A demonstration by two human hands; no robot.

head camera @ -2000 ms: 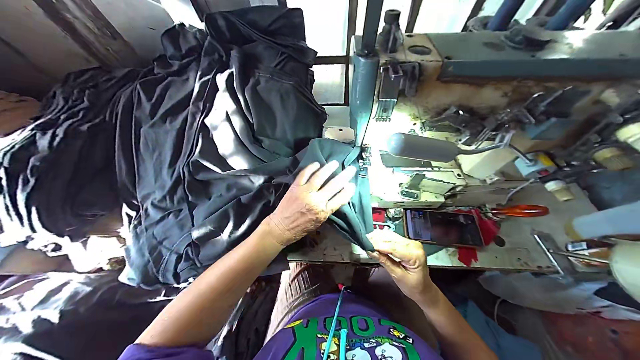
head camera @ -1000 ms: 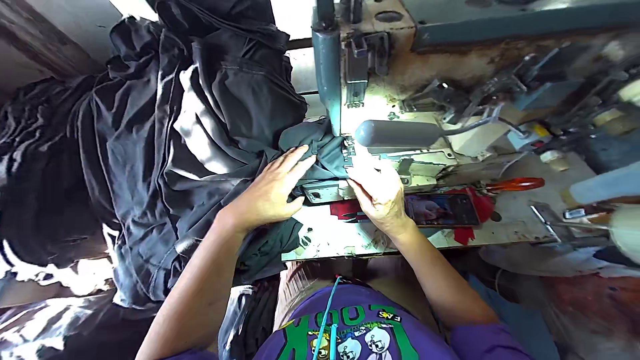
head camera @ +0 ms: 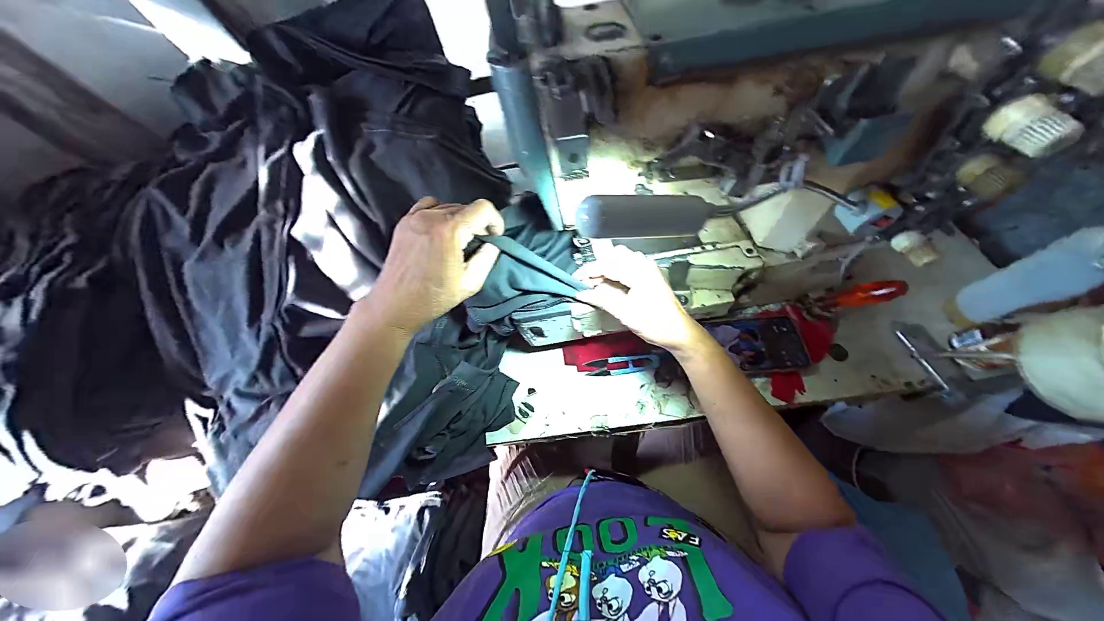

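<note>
My left hand point(head camera: 440, 259) pinches a raised fold of dark fabric point(head camera: 526, 280) between thumb and fingers. The fold stretches across to my right hand point(head camera: 634, 289), whose fingertips grip its other end beside the needle area of an industrial sewing machine point(head camera: 595, 112). Brightly lit, the right fingers are partly washed out. More of the dark cloth point(head camera: 379, 172) lies heaped to the left and hangs over the table's front edge. A grey cylindrical lamp or cover point(head camera: 642, 216) sits just above my right hand.
Thread snips with blue handles point(head camera: 634, 364) lie on red cloth at the table point(head camera: 595, 405). A phone point(head camera: 772, 343) rests on more red cloth, near an orange-handled tool point(head camera: 871, 293). Tweezers or a metal tool point(head camera: 921, 358) and a thread cone point(head camera: 1065, 362) are at the right.
My left hand, flat on the cloth one second ago, is now raised with a fold pinched in it. The snips, covered by cloth two seconds ago, now show more fully.
</note>
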